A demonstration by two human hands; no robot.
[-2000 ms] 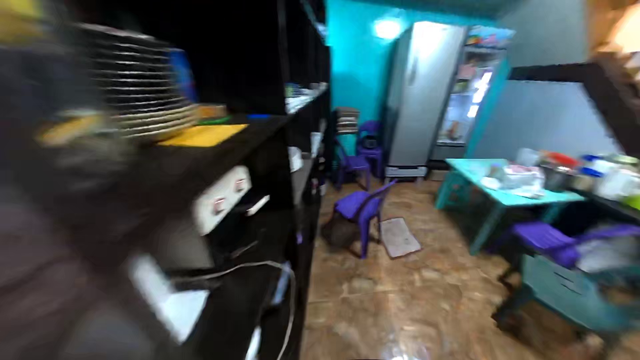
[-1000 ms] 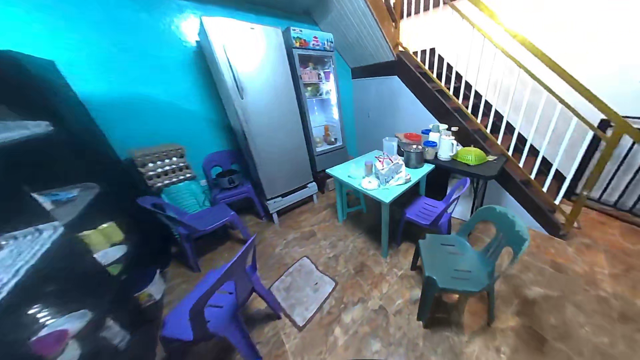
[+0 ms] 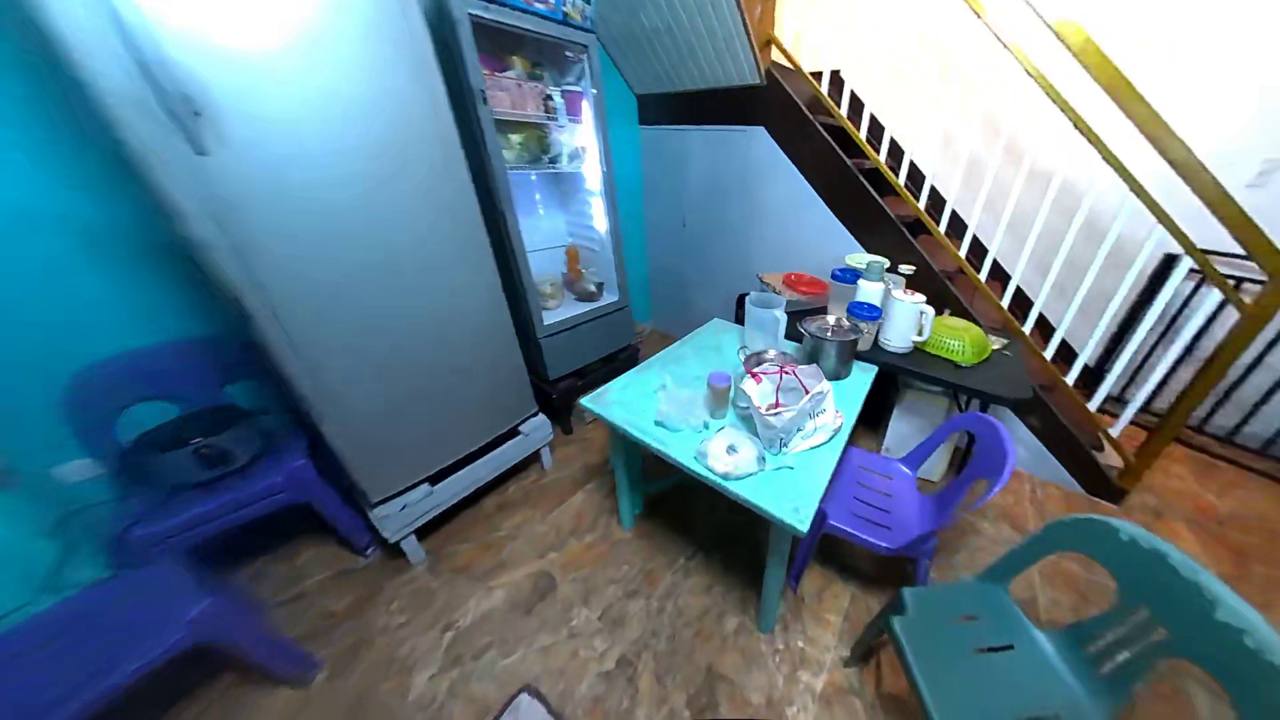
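Observation:
Neither my left hand nor my right hand shows in the head view. A turquoise table (image 3: 640,395) stands near the middle. On it are a white plastic bag (image 3: 790,410) with red ties, a clear bag with something white inside (image 3: 732,453), a jar with a purple lid (image 3: 718,395), a clear plastic pitcher (image 3: 765,322) and a lidded metal pot (image 3: 830,345). A tall grey refrigerator (image 3: 350,230) is at the left, its door shut. Beside it stands a lit glass-door display fridge (image 3: 550,180) with food on its shelves.
A purple chair (image 3: 880,495) touches the table area; a green chair (image 3: 1000,640) is at the lower right. More purple chairs (image 3: 230,500) stand left. Behind the table, a black table (image 3: 940,368) holds a white kettle (image 3: 905,320) and a green basket (image 3: 957,340). Stairs (image 3: 900,210) rise behind.
The view has swung right and come closer to the refrigerators and the turquoise table. The dark shelves seen at the left earlier are out of view.

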